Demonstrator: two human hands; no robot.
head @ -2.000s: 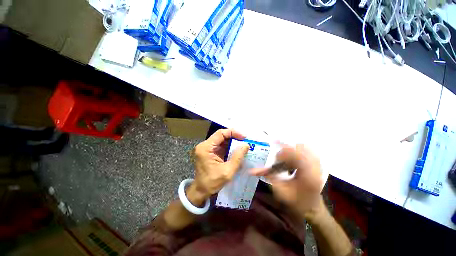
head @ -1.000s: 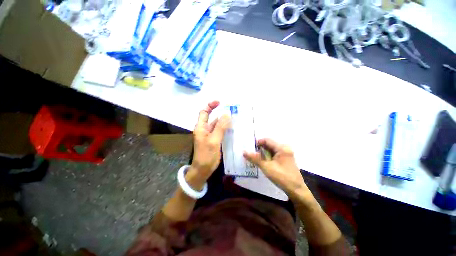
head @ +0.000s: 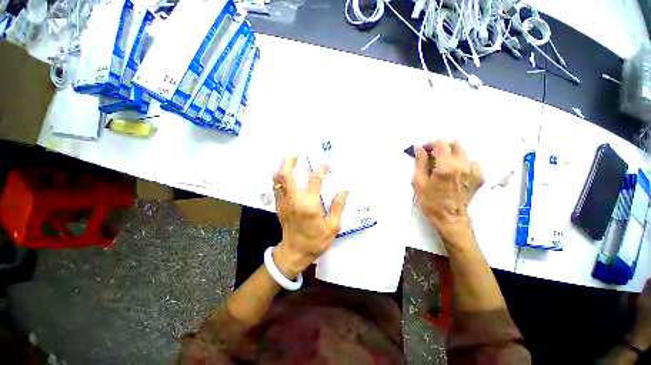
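A white-and-blue cable box [head: 353, 189] lies flat on the white tabletop in front of me, its small blue logo at the far end. My left hand [head: 307, 207] rests on its left side with the fingers spread. My right hand [head: 446, 178] is to the right of the box, above the table, with a small dark pointed blade or pick [head: 410, 150] between thumb and fingers. A white sheet [head: 360, 267] overhangs the table edge below the box.
Stacked blue-edged boxes [head: 207, 71] stand at the left, near a yellow item [head: 132, 127] and a white pad [head: 75, 114]. White cables [head: 457, 36] lie on the dark strip. At right are a single box [head: 544, 203], a black smartphone [head: 601, 191] and more blue boxes [head: 623, 232]. A red stool [head: 61, 210] stands below left.
The box has moved from above the table edge onto the tabletop. My left hand has opened on it, and my right hand has moved away to the right. The view has shifted right.
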